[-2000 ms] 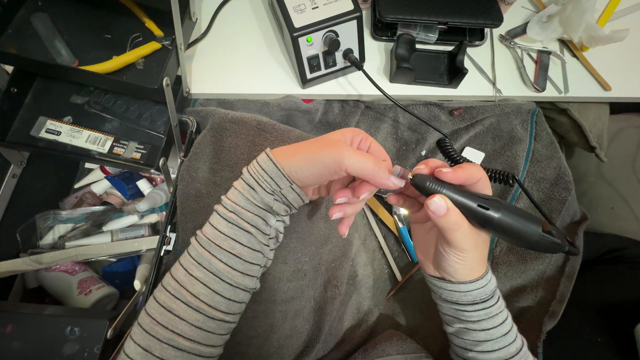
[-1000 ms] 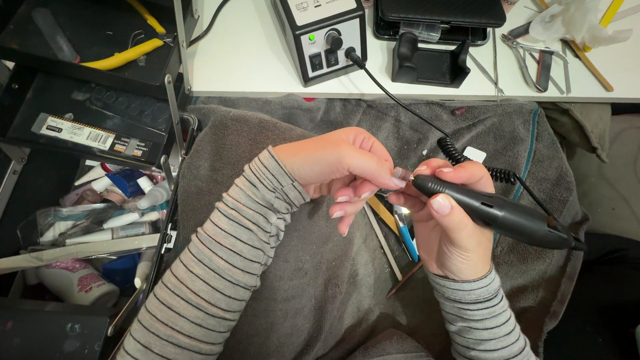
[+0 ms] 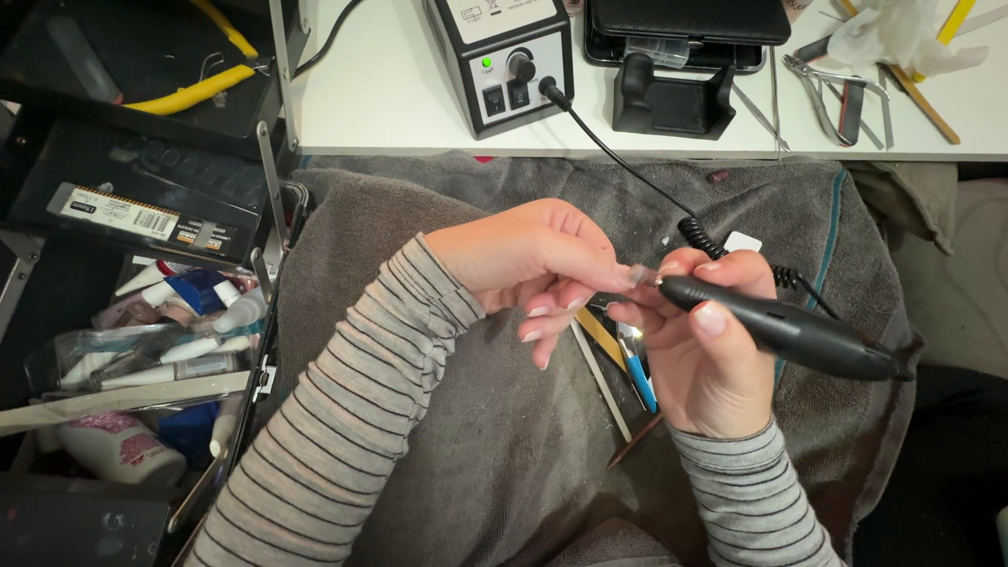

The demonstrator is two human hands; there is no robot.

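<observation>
My right hand (image 3: 720, 339) is closed around a black electric nail drill handpiece (image 3: 780, 327), its tip pointing left. Between the thumb and fingers of my left hand (image 3: 543, 272) is a small clear piece (image 3: 644, 276), perhaps a nail tip, right at the drill's tip; whether they touch is unclear. A coiled cord (image 3: 701, 236) links the handpiece to the drill's control box (image 3: 512, 71), whose green light is lit. Below my hands a blue-handled tool (image 3: 639, 382), a pale flat stick (image 3: 602, 382) and a yellow one (image 3: 602, 339) lie on the grey towel (image 3: 472, 472).
Left stands an opened black case (image 3: 276, 315) with trays of bottles and yellow-handled pliers (image 3: 193, 90). On the white table (image 3: 370, 118) are a black handpiece cradle (image 3: 673, 98), a black zip case (image 3: 689, 20), cuticle nippers (image 3: 839, 94) and a crumpled white wipe (image 3: 882, 35).
</observation>
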